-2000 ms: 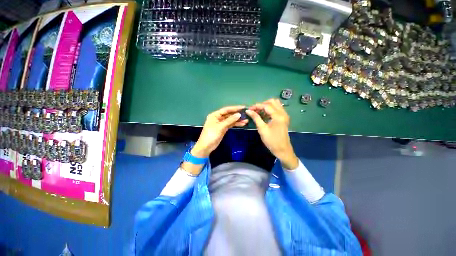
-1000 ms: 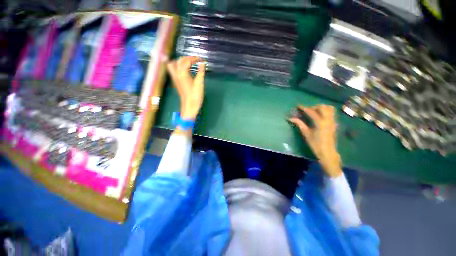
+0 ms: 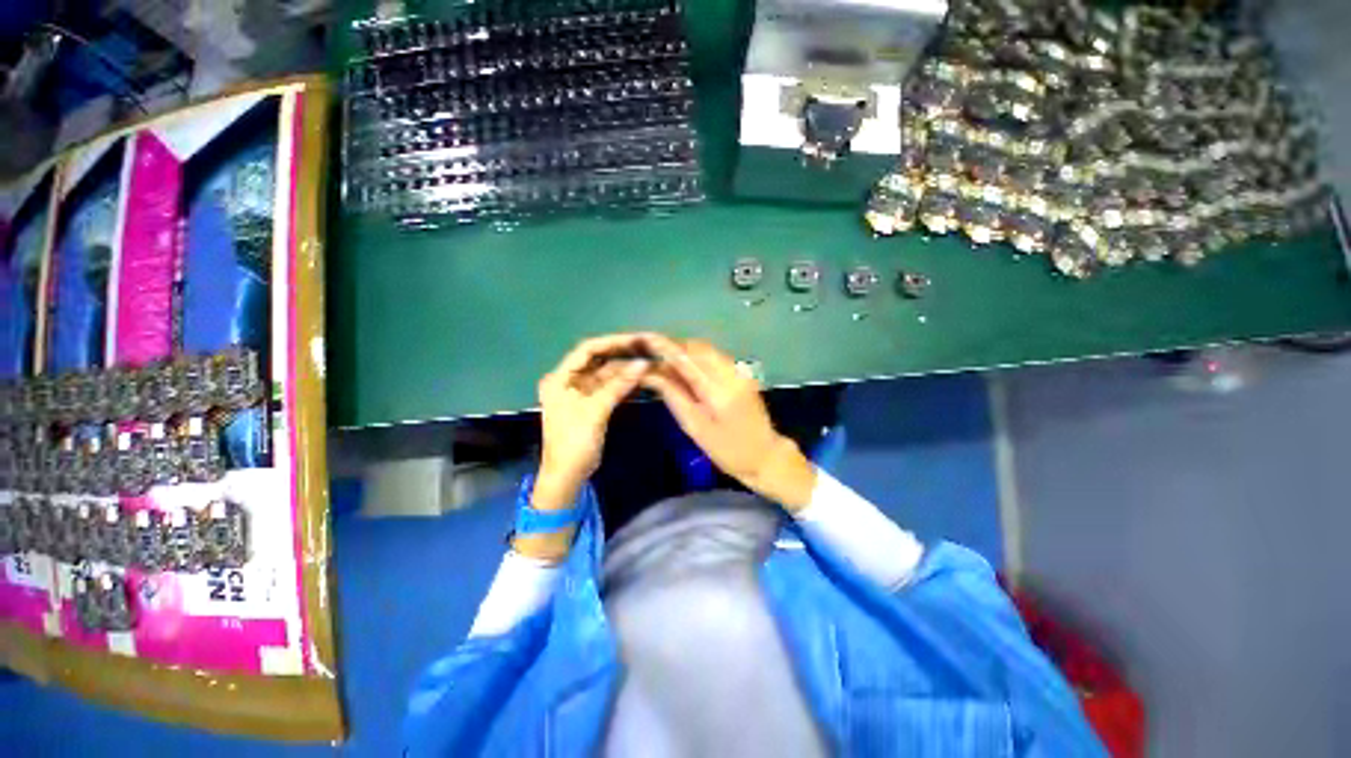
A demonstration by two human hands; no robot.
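My left hand [image 3: 582,412] and my right hand [image 3: 719,407] meet at the bench's near edge. Their fingertips come together around a small dark part [image 3: 646,360], mostly hidden by the fingers; which hand grips it is hard to tell apart. Several small round black parts [image 3: 803,277] stand in a row on the green mat [image 3: 548,296], ahead and to the right of my hands. Tiny bright specks lie just below them. A small whitish pile [image 3: 750,369] sits at the near edge beside my right hand.
A clear blister tray [image 3: 519,111] of black parts lies at the back left. A silver-white screw feeder [image 3: 771,104] stands at the back centre. Dense rows of circuit boards [image 3: 1096,133] cover the back right. More boards [image 3: 134,452] lie on a printed carton [image 3: 163,615] at left.
My hands were apart a second ago, left by the tray and right over the mat. They have come together at the near edge. The row has gained one round part since two seconds ago.
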